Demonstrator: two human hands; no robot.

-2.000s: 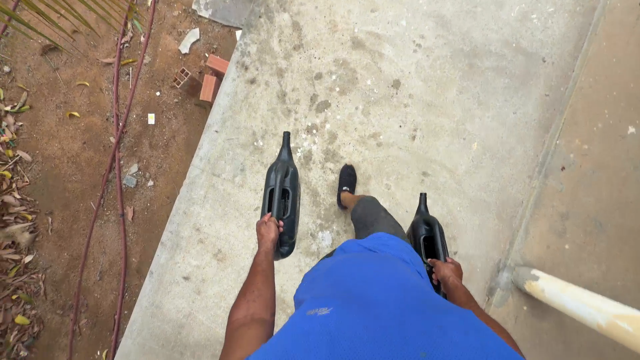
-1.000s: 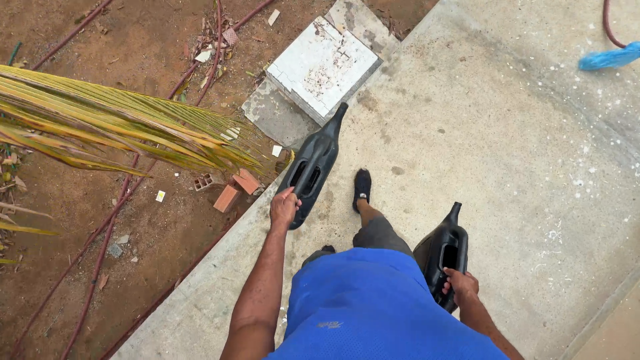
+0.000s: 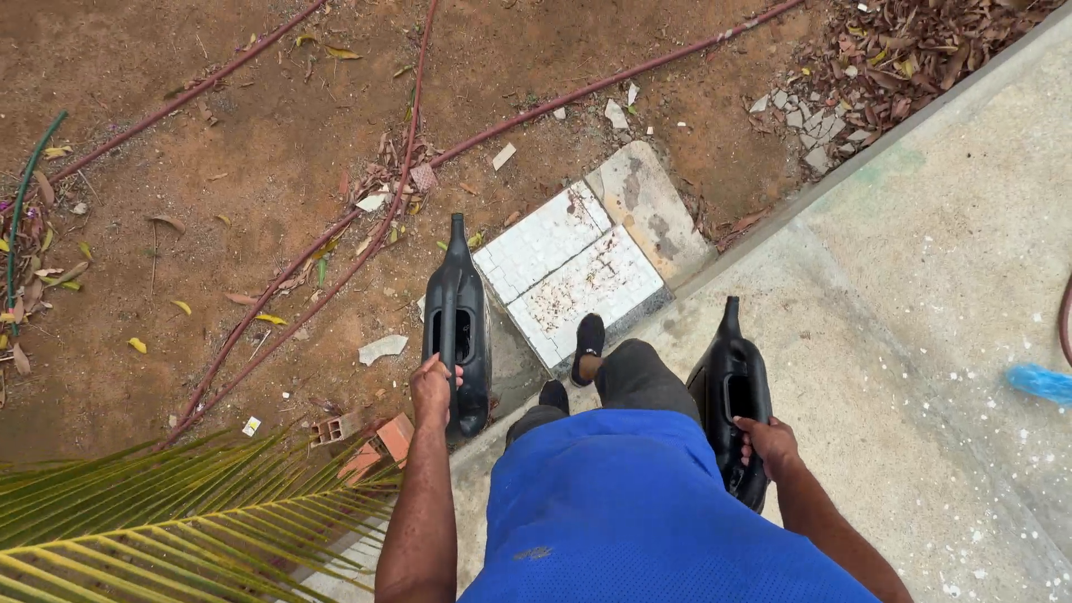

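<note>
My left hand [image 3: 434, 388] grips the handle of a black plastic watering can or jug [image 3: 478, 335], whose narrow neck points forward over the edge of the tiled step. A similar black plastic container [image 3: 710, 373] hangs from my right hand [image 3: 766, 445], close to my right leg, its neck also pointing forward. Fingers of both hands wrap round the handles beside dark openings. Whether either container holds anything cannot be seen. My feet, in dark shoes, are between the two containers, one shoe [image 3: 589, 345] at the near edge of the white tiled step.
The white tiled step [image 3: 578, 268] adjoins a concrete slab [image 3: 655, 205] and the raised walkway [image 3: 904, 335]. Dark red hoses [image 3: 293, 268] cross the dirt on the left. Bricks [image 3: 394, 437] and palm fronds [image 3: 193, 528] are at lower left, broken tiles and dry leaves [image 3: 913, 63] at upper right.
I have walked forward to the tiled step, and the view has turned and moved with me. Both hands have kept hold of their black containers. More of the dirt yard and hoses shows now.
</note>
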